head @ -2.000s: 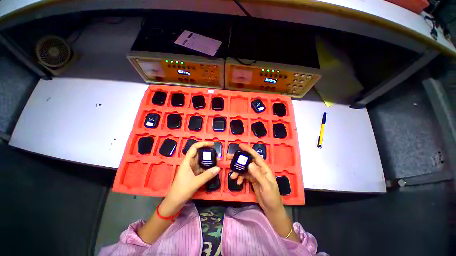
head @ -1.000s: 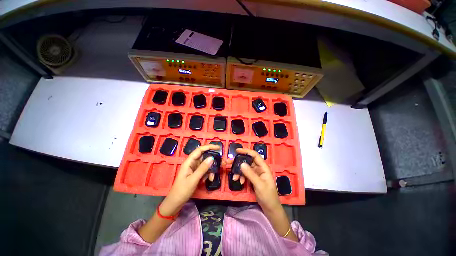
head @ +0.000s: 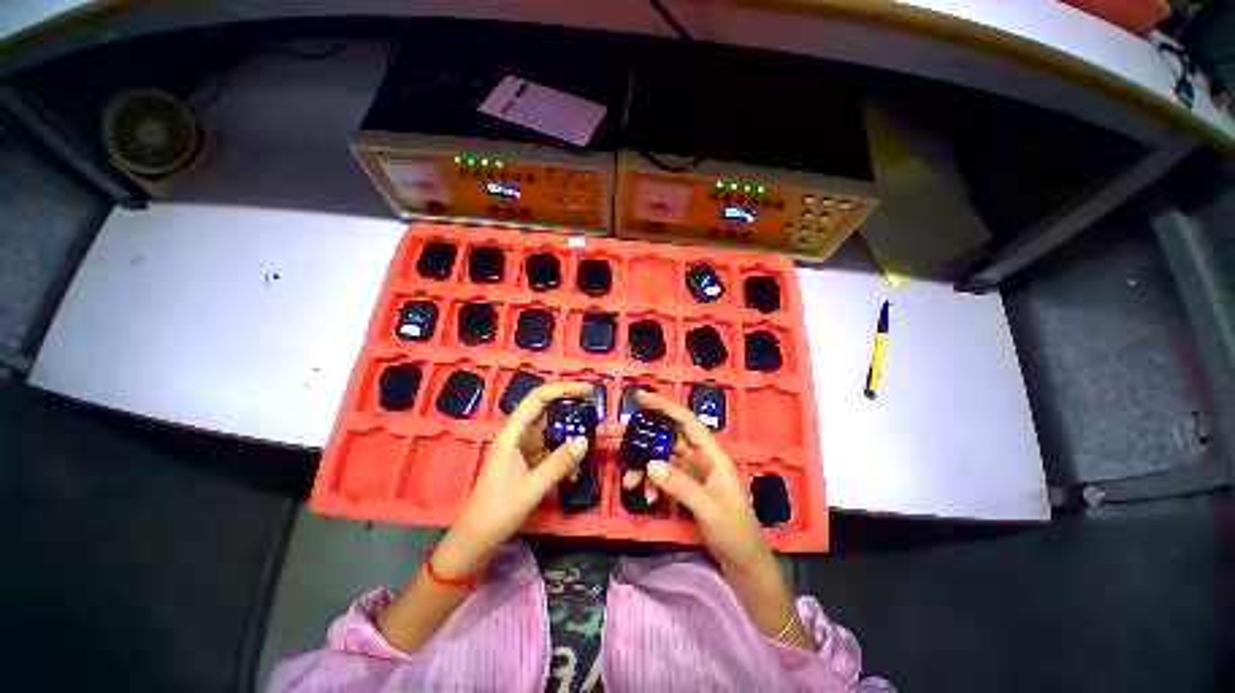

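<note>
My left hand point(head: 522, 467) holds a black smartwatch unit point(head: 570, 424) above the tray, its thumb at the lower edge of the face. My right hand point(head: 707, 481) holds another smartwatch unit point(head: 649, 437) beside it, thumb at its lower right corner. Both faces show small white and bluish icons or text. The red-orange pocketed tray point(head: 363, 406) lies below, with black units in many recesses. Some recesses are empty, including two at the front left. My hands hide part of the two front rows.
Two power supplies with orange fronts point(head: 522, 190) point(head: 698, 206) stand behind the tray, a paper slip point(head: 543, 111) on the left one. A yellow pen point(head: 878, 355) lies right of the tray. A small fan point(head: 152, 136) stands far left. A white shelf point(head: 948, 43) runs above.
The faces of both held units, dark and partly under my thumbs a second ago, now show icons or text. My thumbs have moved down towards the lower edges. Both units stay in my hands.
</note>
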